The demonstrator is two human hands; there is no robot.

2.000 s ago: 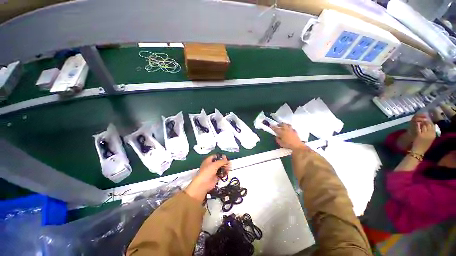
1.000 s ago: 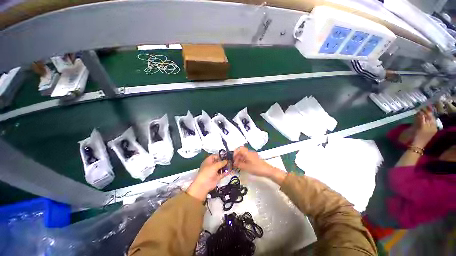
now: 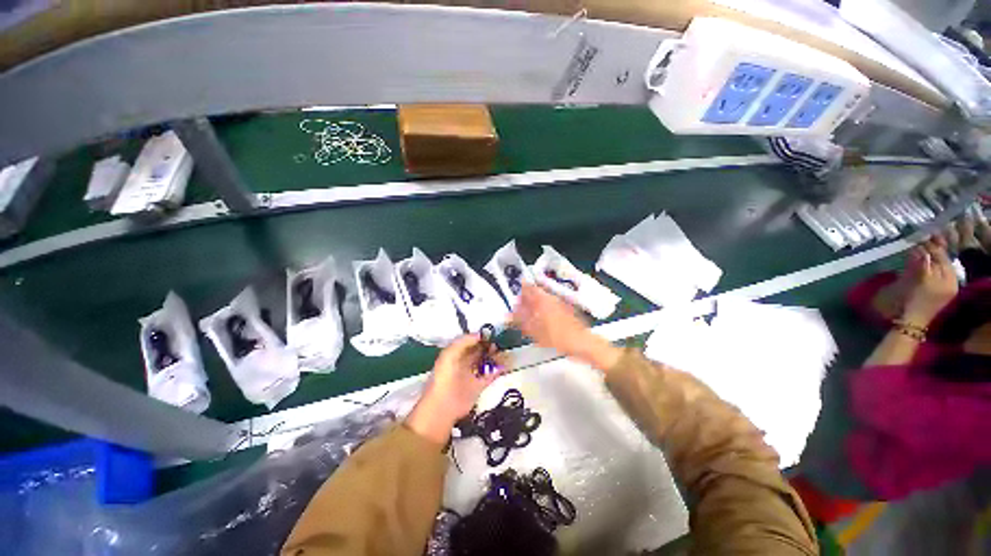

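My left hand point(image 3: 459, 375) is bare and grips a small black coiled cable point(image 3: 488, 353) above the near edge of the belt. My right hand point(image 3: 551, 323) is just right of it, over the near ends of the units; its fingertips are blurred, and whether it holds anything cannot be told. Several white-wrapped units point(image 3: 381, 304) stand in a row on the green belt, with black coils in their hollows. The rightmost unit point(image 3: 574, 281) lies tilted and shows something dark inside. A loose cable pile point(image 3: 505, 516) lies on the whitish work surface point(image 3: 609, 456).
White foam sheets point(image 3: 750, 358) lie at the right, beside a person in magenta point(image 3: 907, 413). More sheets point(image 3: 657, 258) lie on the belt. A crinkled clear bag point(image 3: 326, 467) and blue tote point(image 3: 125, 472) are at left. A power strip point(image 3: 761, 87) hangs from the shelf.
The row of units has shifted left along the belt. My right hand has moved slightly right and up, away from my left hand. Another unit now lies at the row's right end.
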